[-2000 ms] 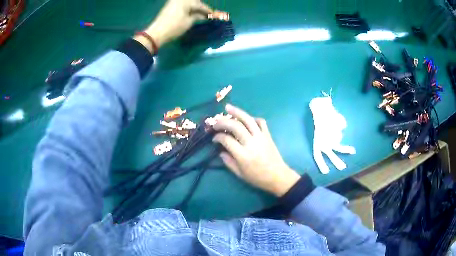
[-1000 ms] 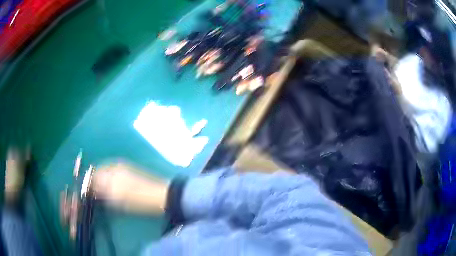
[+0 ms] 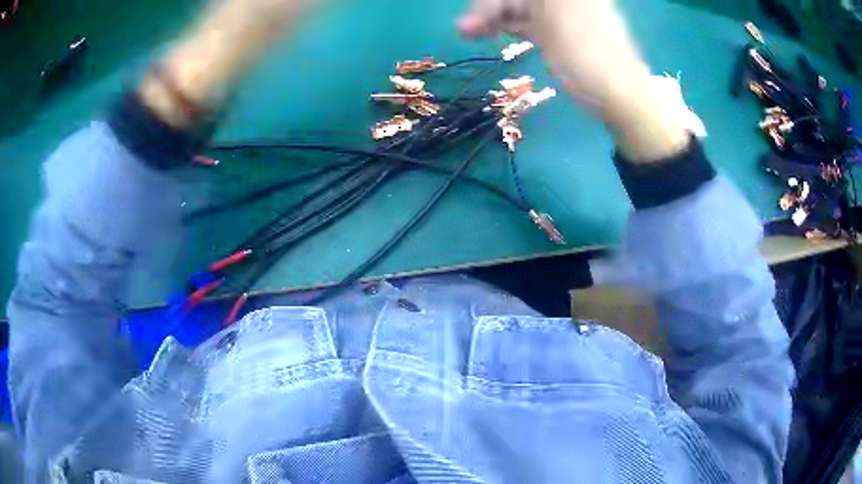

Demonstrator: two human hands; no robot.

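Several black cable assemblies (image 3: 416, 163) lie on the green bench in front of me. Their copper terminals (image 3: 515, 95) point away from me, and one terminal (image 3: 545, 226) lies nearer the bench's front edge. Red and blue tips (image 3: 222, 260) show at the near left, over the edge. My left hand (image 3: 269, 11) is blurred and cut off by the top edge; its fingers are out of the picture. My right hand (image 3: 539, 21) is at the top, beyond the cables, blurred and partly cut off; whether it holds anything cannot be told.
A cable pile (image 3: 799, 142) lies at the bench's right edge. A white glove (image 3: 679, 106) shows partly behind my right forearm. A small dark bundle (image 3: 64, 62) lies at the far left. Black plastic (image 3: 818, 321) and brown cardboard (image 3: 619, 312) are below the bench edge. Something blue (image 3: 156, 331) is at the lower left.
The view has swung right, then back to the cables. My right hand has left the copper ends and reached farther forward. One terminal now lies near the front edge.
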